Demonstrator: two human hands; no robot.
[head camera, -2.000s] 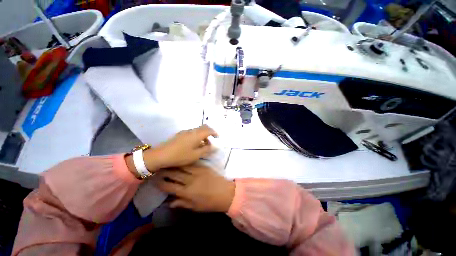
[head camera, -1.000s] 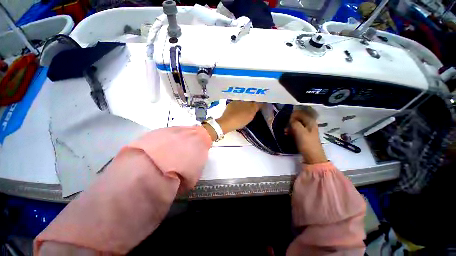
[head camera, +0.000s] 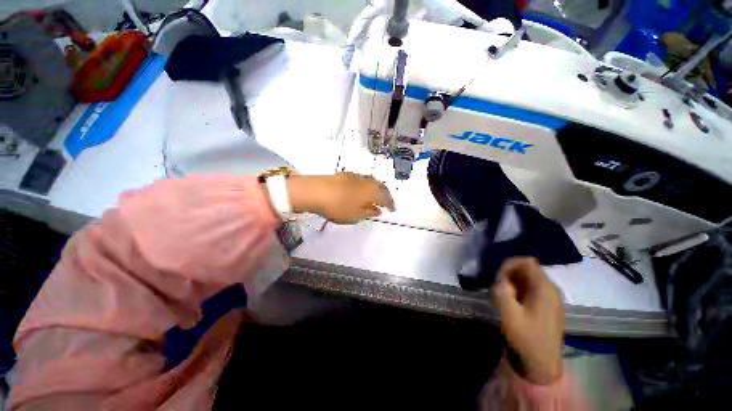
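My right hand (head camera: 530, 317) is at the table's front edge, right of centre, pinching a blurred navy curved piece (head camera: 491, 255) with a pale reverse. The piece hangs partly over the neat stack of navy curved pieces (head camera: 473, 183) right of the needle. My left hand (head camera: 345, 198) lies over the white table just left of and below the presser foot (head camera: 404, 164); its fingers are bent and whether it holds anything cannot be told. Pale panels (head camera: 205, 140) with navy parts (head camera: 221, 58) lie left of the needle, partly under my left sleeve.
The white JACK sewing machine (head camera: 490, 143) spans the right side. Dark thread snips (head camera: 616, 262) lie at the table's right end. An orange-red tray (head camera: 111, 67) stands at the upper left by another machine. A measuring scale (head camera: 377, 292) runs along the front edge.
My right hand has moved from the stack toward the front edge with a navy piece. My left hand has left the stack and moved left of the needle. The camera view has shifted.
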